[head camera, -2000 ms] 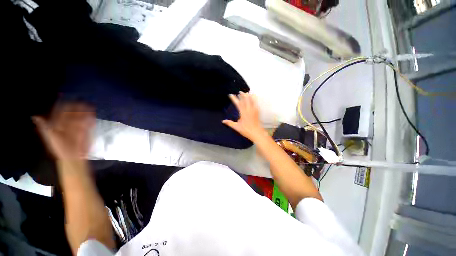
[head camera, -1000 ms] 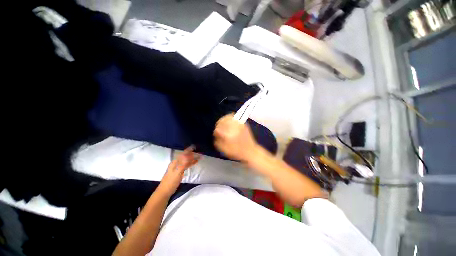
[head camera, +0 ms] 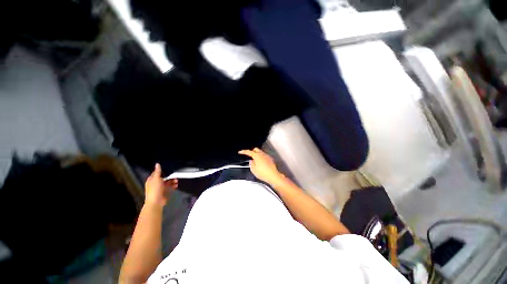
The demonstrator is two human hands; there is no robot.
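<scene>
A black garment piece (head camera: 205, 138) spreads over the table in front of me and merges with the dark heap behind it. A white stripe (head camera: 207, 171) runs along its near edge, close to my body. My left hand (head camera: 161, 187) holds the left end of this striped edge between thumb and fingers. My right hand (head camera: 260, 165) holds the right end, with the index finger stretched out. The navy padded board (head camera: 333, 122) lies at the upper right, its rounded end bare.
The iron (head camera: 373, 228) with its orange-tan handle rests by a dark pad (head camera: 367, 206) at the lower right. White cloth padding (head camera: 300, 158) lies beside the board. A dark pile (head camera: 61, 211) sits at the lower left. A long pale padded arm (head camera: 477, 122) stands at the right.
My view has turned left. The black piece has moved off the navy board toward my body. My hands have moved apart, with the white-striped edge stretched between them.
</scene>
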